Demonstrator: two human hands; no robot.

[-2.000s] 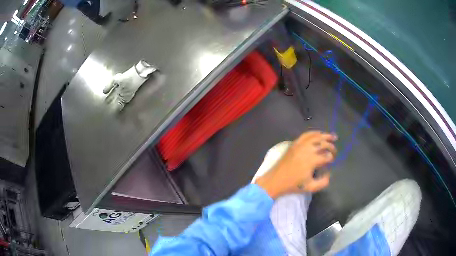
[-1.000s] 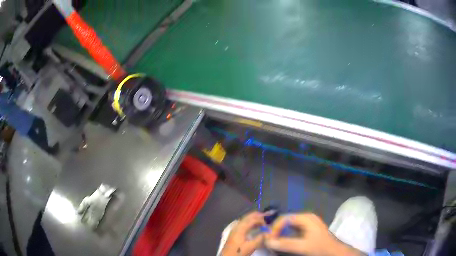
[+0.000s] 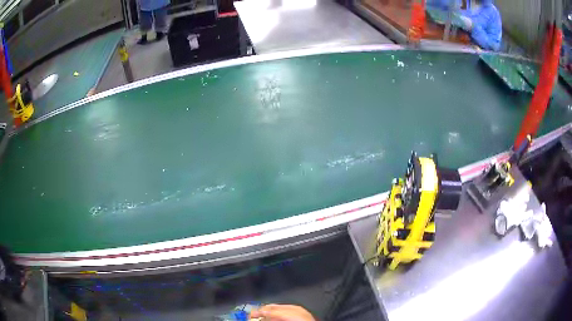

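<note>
My right hand [image 3: 283, 313] is at the bottom edge, cut off by it, with only part of the fingers and the back of the hand showing. Its fingertips close on a small blue and pale item [image 3: 241, 313], blurred and partly cut off; what it is I cannot tell. My left hand is out of the picture.
A green conveyor belt [image 3: 251, 144] crosses ahead. On the steel table [image 3: 451, 285] at right are a yellow-black taped fan [image 3: 411, 213], a small dark fixture [image 3: 492, 185] and crumpled whitish gloves [image 3: 525, 221]. Two people in blue are beyond the belt.
The view has swung right and up, to the belt and right table. Both hands were together on a small blue item; now only my right hand shows, lower in the picture.
</note>
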